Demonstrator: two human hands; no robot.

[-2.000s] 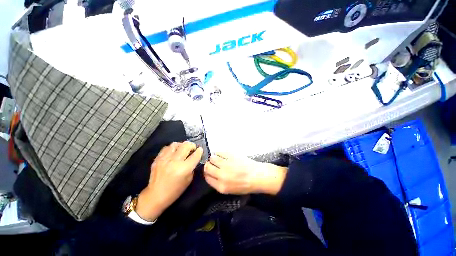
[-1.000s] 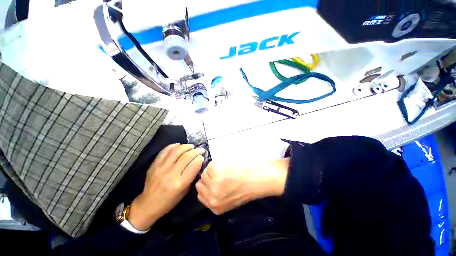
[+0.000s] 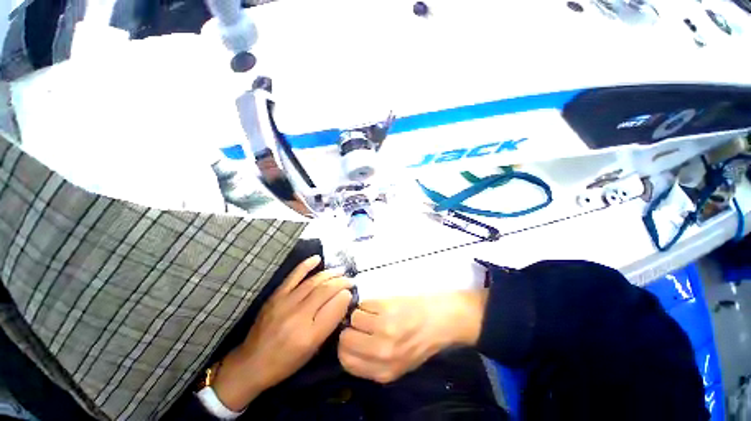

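Observation:
My left hand (image 3: pixel 300 325) presses and pinches the edge of a dark fabric piece at the front of the sewing machine bed. My right hand (image 3: pixel 395 333) grips the same dark edge with curled fingers, close beside the left fingertips. The pinched edge (image 3: pixel 352 303) shows only between the hands. A grey checked panel (image 3: pixel 140 288) with dark and pale lines spreads to the left, beside black fabric (image 3: pixel 309 252). The presser foot area (image 3: pixel 360 224) is just beyond my fingertips. The needle itself is too small to tell.
The white JACK machine (image 3: pixel 469 74) has a dark control panel (image 3: pixel 659 115). Teal ribbon (image 3: pixel 527 182) and dark snips (image 3: pixel 469 224) lie on the bed. Small bobbins (image 3: pixel 613 196) and cluttered small items (image 3: pixel 692 201) are at the right. A blue quilted item (image 3: pixel 688 300) is below the table edge.
The view has shifted, showing more of the machine's top. Both hands stay on the dark edge; the right hand's fingers are more curled. The checked panel still lies at the left.

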